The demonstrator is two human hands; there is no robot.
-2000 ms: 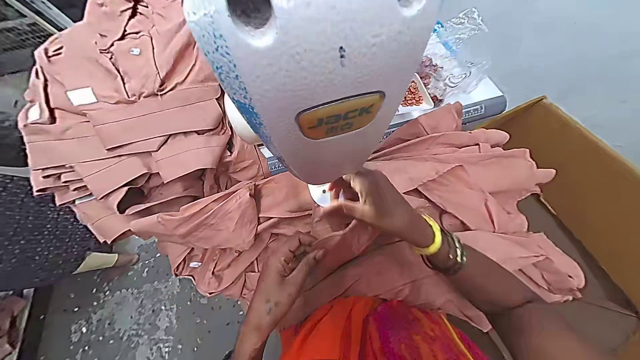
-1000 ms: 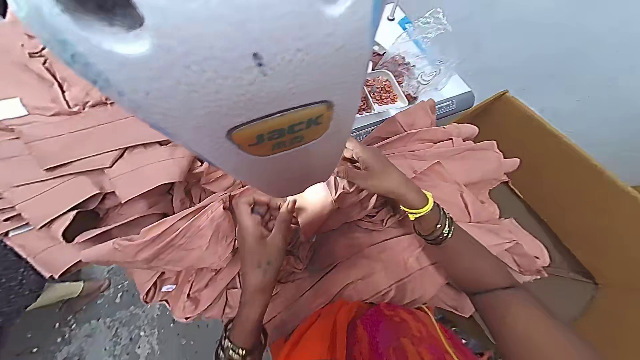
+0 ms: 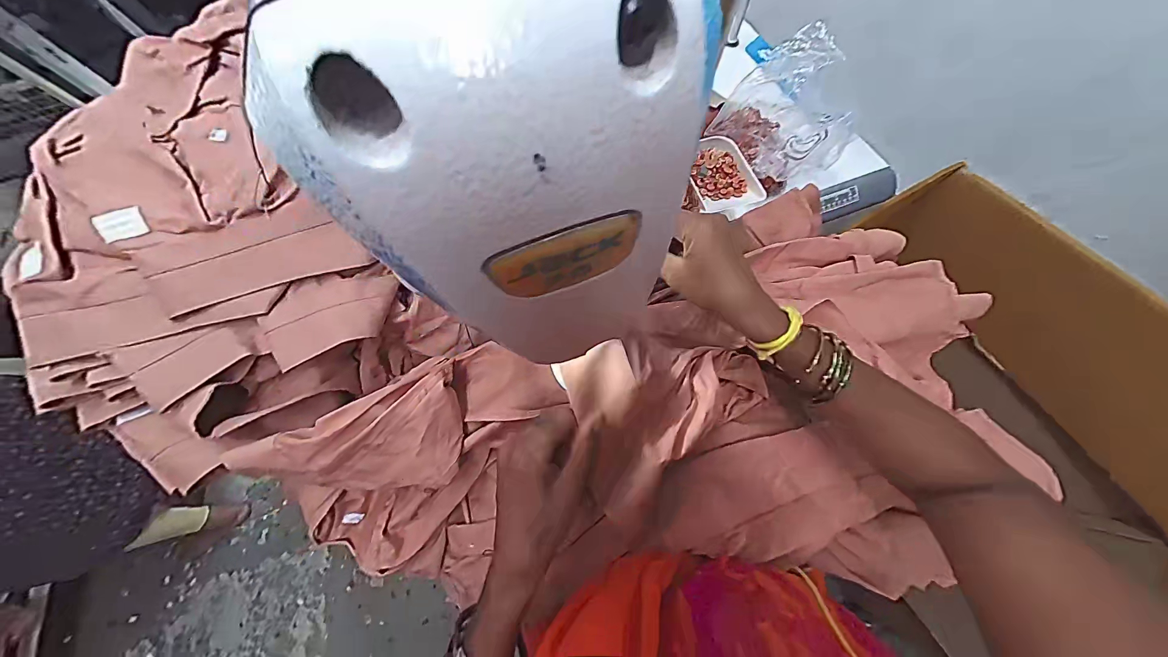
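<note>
The white head of a Jack sewing machine (image 3: 474, 182) fills the top middle and hides its needle area. Salmon-pink garment cloth (image 3: 730, 456) lies bunched below it, with a lit patch under the head's lower end. My left hand (image 3: 543, 456) is on the cloth just below that patch, blurred, so its grip is unclear. My right hand (image 3: 712, 260) is raised at the right side of the head, above the cloth, fingers bent and partly hidden behind the machine; whether it holds anything does not show.
Stacked pink garments (image 3: 182, 283) spread at the left. A white tray of small reddish buttons (image 3: 725, 178) and a clear plastic bag (image 3: 794, 119) sit behind my right hand. A cardboard box (image 3: 1031, 265) stands at the right. A person's dark speckled clothing (image 3: 64, 484) shows at lower left.
My right hand has moved from the cloth under the machine head to the head's right side. My left hand has come down from the head's lower edge since a second ago. The view has shifted.
</note>
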